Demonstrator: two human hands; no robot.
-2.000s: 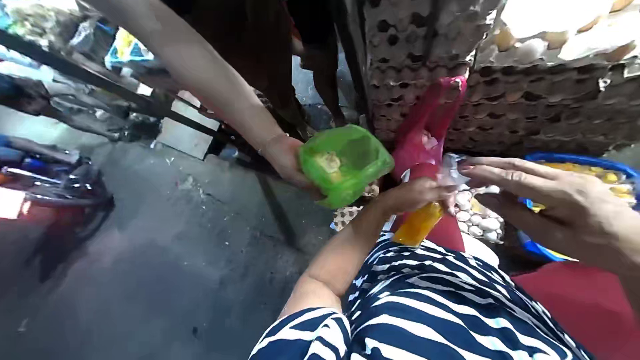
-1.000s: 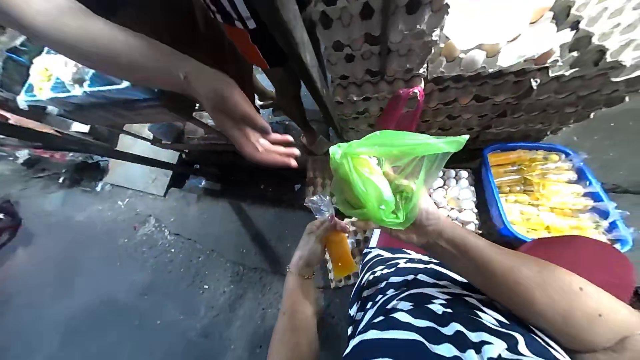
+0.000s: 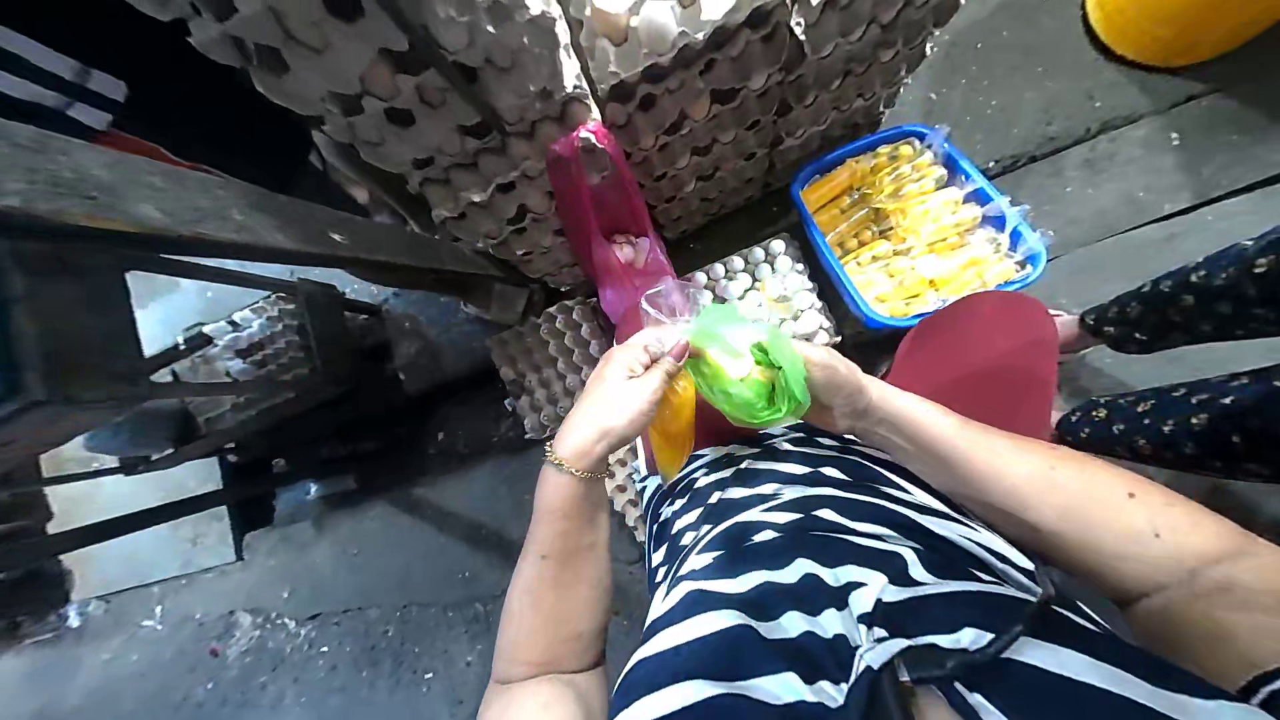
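Note:
My left hand point(image 3: 620, 395) pinches the gathered clear top of a plastic bag of orange-yellow liquid point(image 3: 672, 425), which hangs below the fingers. Close beside it, my right hand point(image 3: 835, 388) holds a bunched green plastic bag point(image 3: 750, 370) with something yellowish inside. The green bag touches or nearly touches the fingers of my left hand; the right fingertips are hidden behind it. Just beyond my hands lie a pink plastic bag point(image 3: 625, 250) with pale items in it and a tray of white eggs point(image 3: 770, 285).
Stacked egg trays point(image 3: 700, 130) stand ahead. A blue basin point(image 3: 875, 305) of filled yellow bags is at the right, near a dark red round surface point(image 3: 975, 370) and a person's patterned trouser legs point(image 3: 1180, 430). A wooden beam point(image 3: 230, 220) crosses the left.
The other person's arm has left the view. The green bag, passed from that person's hand to my right hand earlier, is now bunched smaller, and my hands have come together. The view has shifted right.

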